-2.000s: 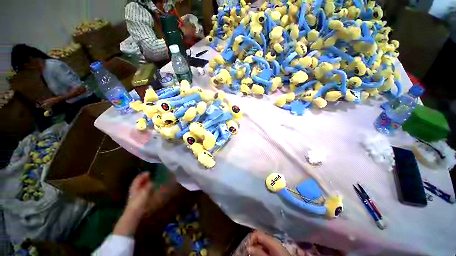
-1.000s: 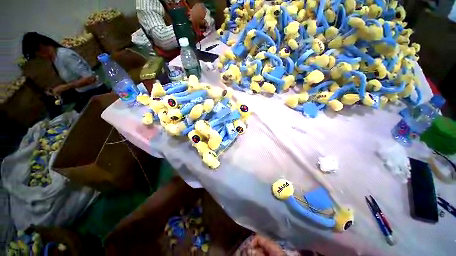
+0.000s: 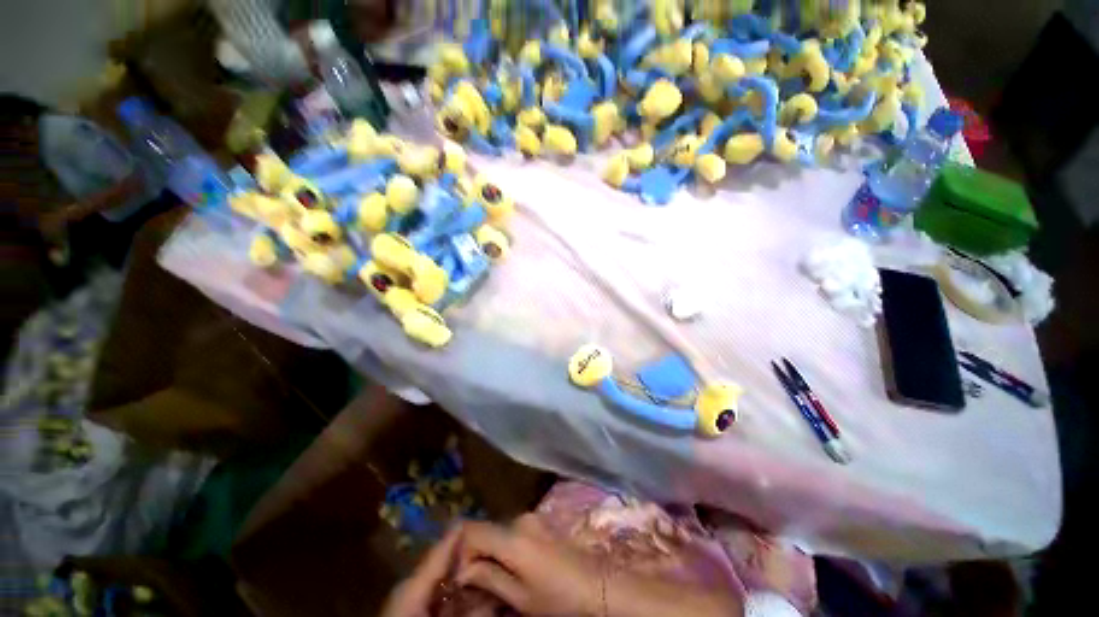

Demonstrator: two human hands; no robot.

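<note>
My left hand [image 3: 428,581] is at the bottom edge, blurred and partly cut off. My right hand [image 3: 512,564] is beside it over the lap, with fingers bent. The fingertips meet or nearly meet; whether anything is between them cannot be told. A plush toy [image 3: 651,410] lies near the table's front edge, with a blue curved body, a blue flat square piece [image 3: 666,377], a yellow end with dark lettering at left and a yellow end with an eye-like spot at right. Thread snips [image 3: 810,407] lie right of it.
Plush toys are piled at the table's left [image 3: 386,229] and back [image 3: 675,103]. White fluff [image 3: 844,277], a smartphone [image 3: 921,338], second snips [image 3: 1003,377], a tape roll [image 3: 974,289], a bottle [image 3: 904,175] and a green box [image 3: 979,209] are at right. A cardboard box [image 3: 325,506] stands below the table's left side.
My left hand, stretched out at left two seconds ago and out of view one second ago, is now beside my right hand. The view has shifted, so the table things appear higher and further left.
</note>
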